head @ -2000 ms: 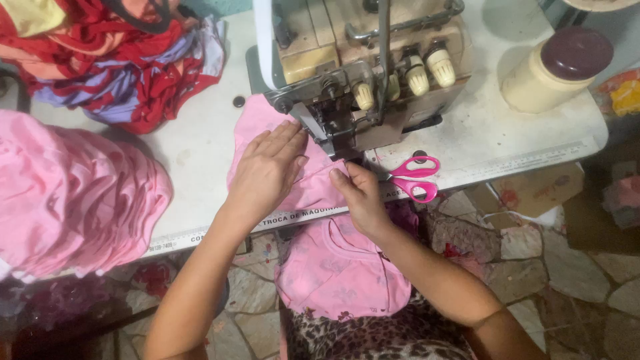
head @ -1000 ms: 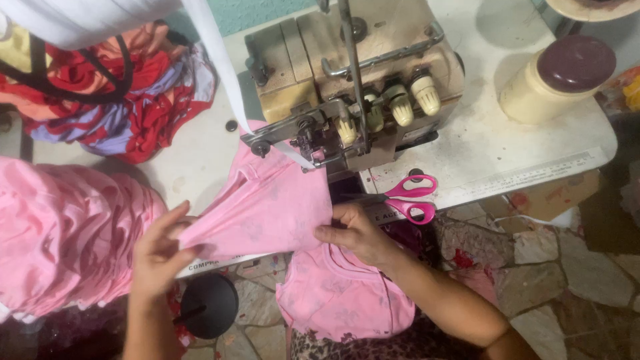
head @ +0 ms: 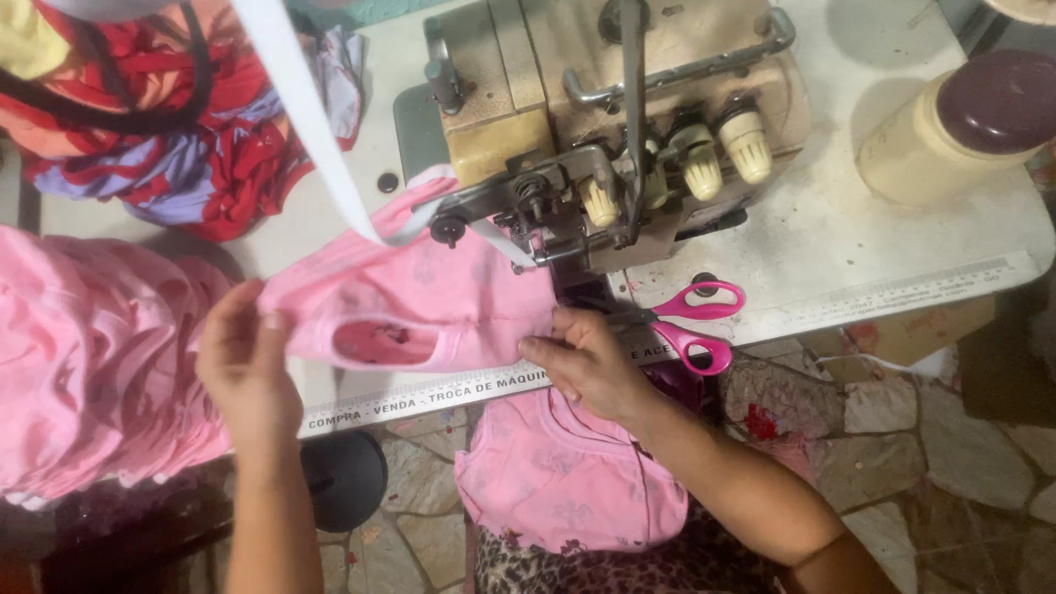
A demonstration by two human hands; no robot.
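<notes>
A pink garment [head: 478,289] with a bound oval opening lies partly under the head of an overlock sewing machine [head: 610,107]. My left hand [head: 252,363] pinches its left end between thumb and fingers. At its lower right corner, close to the machine's front, my right hand [head: 582,355] grips the edge. White elastic tape [head: 318,132] runs down into the machine's guide. Pink-handled scissors [head: 697,326] rest just right of my right hand, their blades partly hidden. Another pink garment [head: 569,478] lies on the lap below the table edge.
A tall stack of pink garments [head: 91,355] stands at the left. Behind it is a heap of red, lilac and orange fabric [head: 198,140]. A cream jar with a dark lid [head: 932,140] stands right on the white table [head: 858,256]. A black round object [head: 342,478] is below the edge.
Two seconds ago both hands were close together by the machine, on the pink fabric. My left hand has since moved left, and the garment is now spread between the hands with its oval opening showing.
</notes>
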